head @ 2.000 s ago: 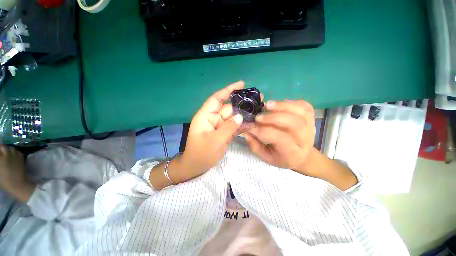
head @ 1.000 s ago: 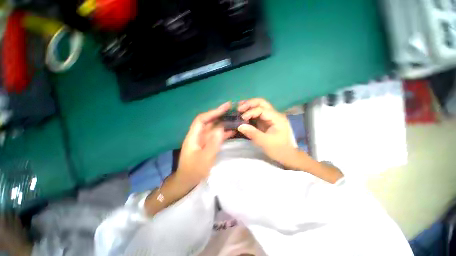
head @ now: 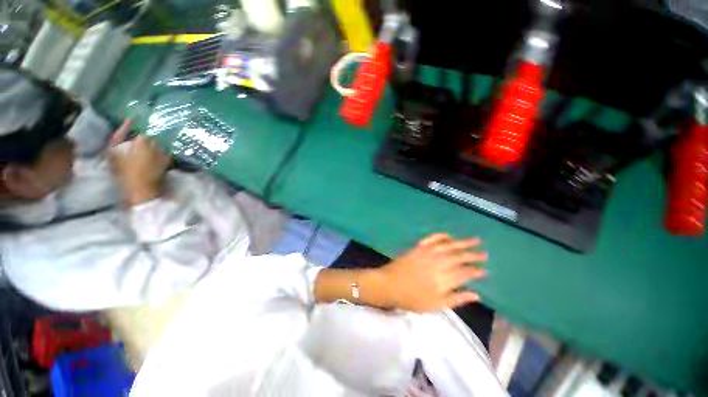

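Note:
My left hand [head: 439,273] is over the near edge of the green bench mat, fingers spread, with nothing seen in it. My right hand is not in view. The black press fixture [head: 547,225] stands on the mat in front of me, with a pale label strip [head: 473,201] on its front edge. Three bright red clamp handles show: one at the left [head: 368,84], one in the middle [head: 515,114], one at the right edge [head: 688,180]. The dark nests under them are blurred. The black module is not seen.
A neighbouring worker [head: 116,225] sits at the left, hands near a shiny dotted sheet [head: 203,138]. A dark grey tape dispenser [head: 295,66], a cream ring [head: 351,74] and a black cable [head: 286,161] lie between us. A white tray [head: 570,380] is below the bench edge.
The view has swung left and up, bringing the neighbour and red handles into view. My hands have parted; my left hand is now spread and my right hand has left the picture.

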